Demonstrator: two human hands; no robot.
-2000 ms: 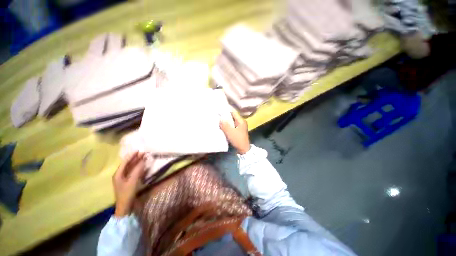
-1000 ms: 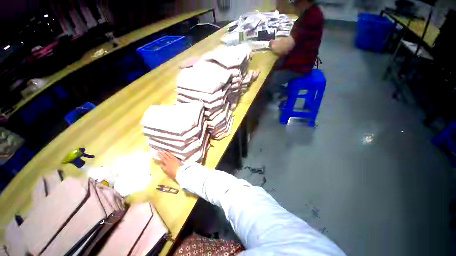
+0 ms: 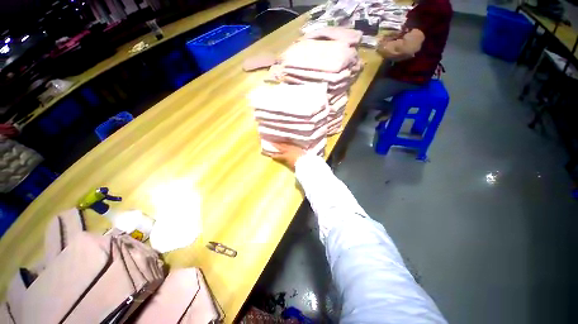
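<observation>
My right hand [image 3: 286, 153] is at the far end of my outstretched arm. It lies flat against the near lower side of a layered stack of pale pink pouches [image 3: 290, 104] and grips none that I can see; its fingertips are blurred. Taller pouch stacks [image 3: 320, 57] stand just behind. More pale pouches with dark zipper edges [image 3: 66, 278] lean together at the lower left, and one pouch [image 3: 177, 297] lies beside them at the near table edge. My left hand is out of the picture.
Thread snips [image 3: 222, 249], a spray bottle [image 3: 95, 199] and a bright white glare patch lie on the yellow table [image 3: 209, 152]. A flat pouch [image 3: 258, 62] lies farther off. A person [image 3: 418, 47] sits at the far right side by a blue stool [image 3: 415, 120].
My right arm has reached farther forward, and the near stack has moved away along the table with my hand against it. The view has shifted slightly. My left hand, seen two seconds ago, is gone.
</observation>
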